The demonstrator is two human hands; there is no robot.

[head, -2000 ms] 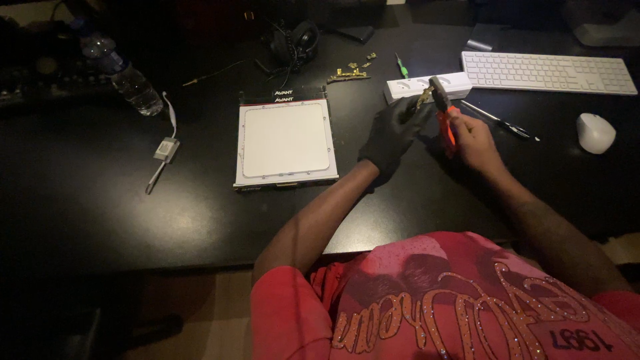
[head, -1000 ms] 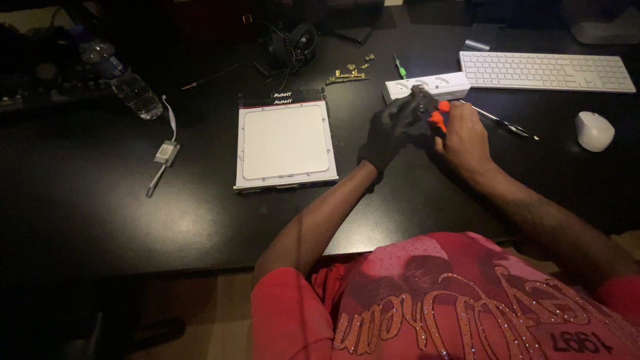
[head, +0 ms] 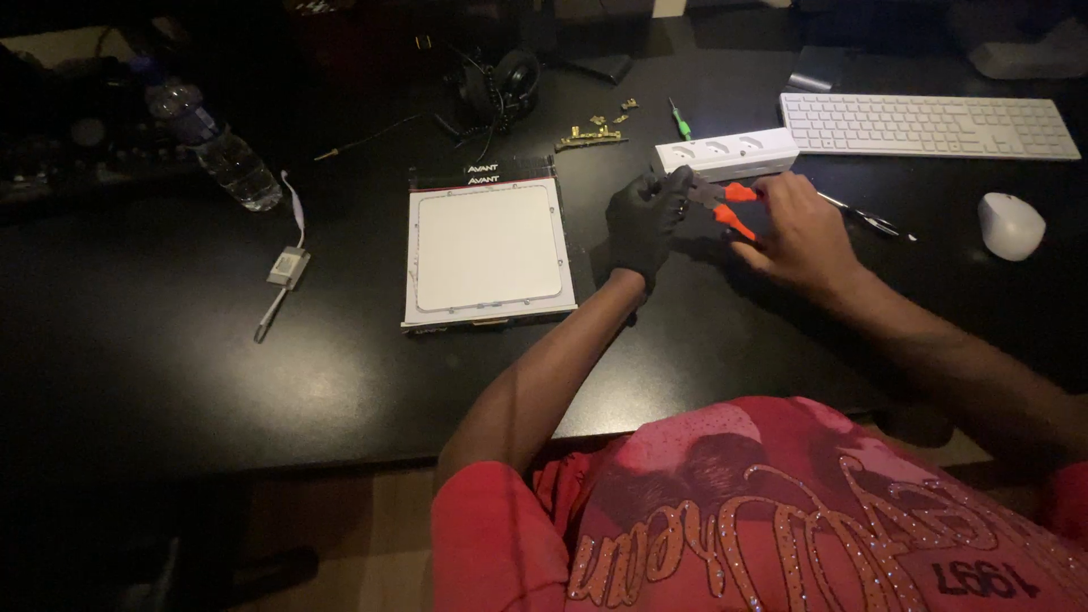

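Observation:
My right hand [head: 803, 225] grips the orange handles of a pair of pliers [head: 736, 195], which stand spread apart. The dark jaws point left and meet the fingertips of my left hand [head: 646, 223], which wears a black glove. Its fingers are curled; whatever small piece they may hold is hidden. Just behind both hands lies a white power strip [head: 729, 153] with three sockets. Beyond it, to the left, are a strip of brass terminals [head: 591, 138] and several loose brass pieces [head: 627, 105]. A green-handled screwdriver [head: 680, 121] lies behind the power strip.
A white square panel [head: 490, 248] rests on a box left of my hands. Farther left are a small driver unit with cable [head: 288, 267] and a water bottle [head: 223, 153]. Headphones [head: 501, 83] lie behind. A keyboard [head: 926, 126], mouse [head: 1011, 226] and pen [head: 867, 216] are at the right.
The pliers were upright against the left hand's fingers two seconds ago; now they lie more sideways, with their handles spread. The right hand has shifted slightly right since one second ago.

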